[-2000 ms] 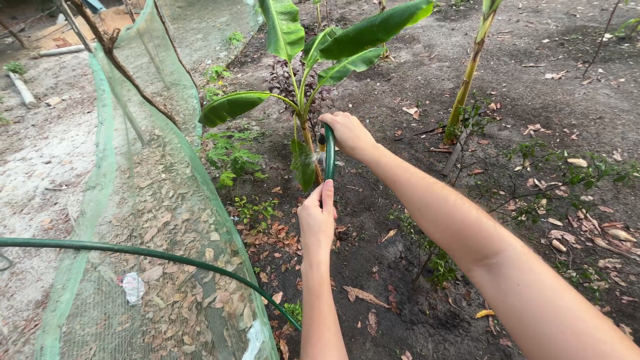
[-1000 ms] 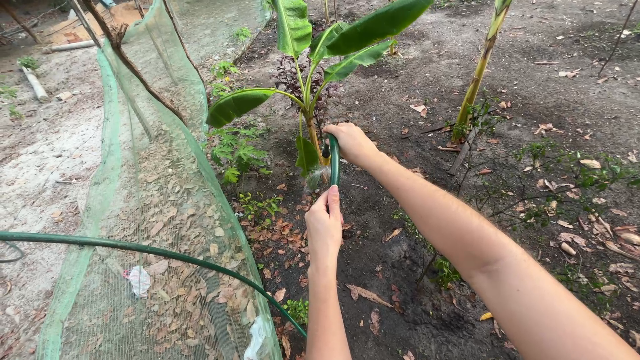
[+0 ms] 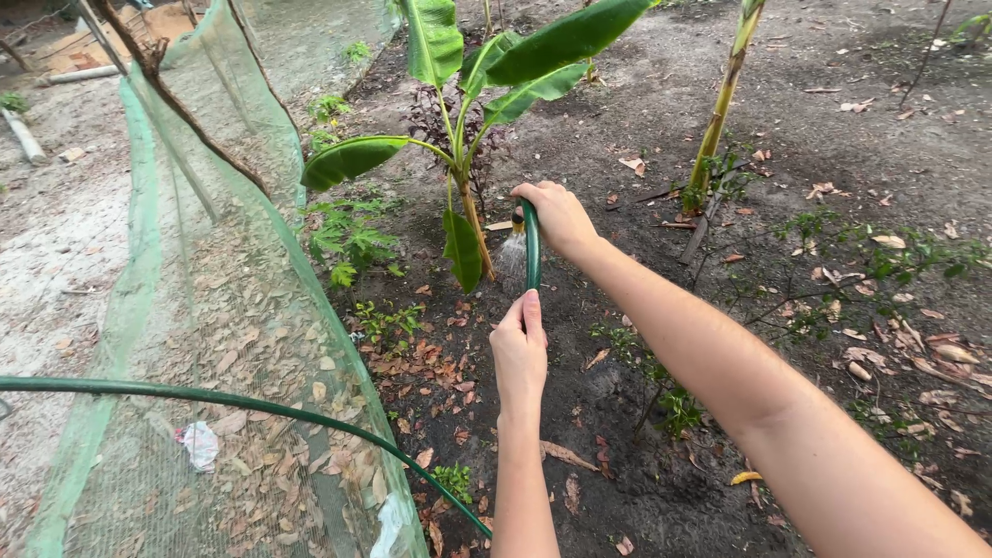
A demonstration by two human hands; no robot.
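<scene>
My right hand (image 3: pixel 556 219) grips a green garden hose (image 3: pixel 532 246) near its outlet, where the hose bends over. Below it, my left hand (image 3: pixel 521 353) is closed around the same hose. A nozzle (image 3: pixel 518 222) with a yellowish part points down beside my right fingers, partly hidden by them. Spraying water (image 3: pixel 511 254) falls from it onto dark soil, just right of the stem of a young banana plant (image 3: pixel 471 209). One green leaf of the plant droops low beside the stem.
Green mesh netting (image 3: pixel 291 240) on wooden sticks stands at the left, with the hose's length (image 3: pixel 232 401) crossing over it. A second banana stem (image 3: pixel 717 116) rises at the upper right. A thin leafy shrub (image 3: pixel 806 298) spreads at the right. Dry leaves litter the soil.
Both hands keep hold of the hose. The view has shifted slightly, and the falling spray now shows just right of the banana stem.
</scene>
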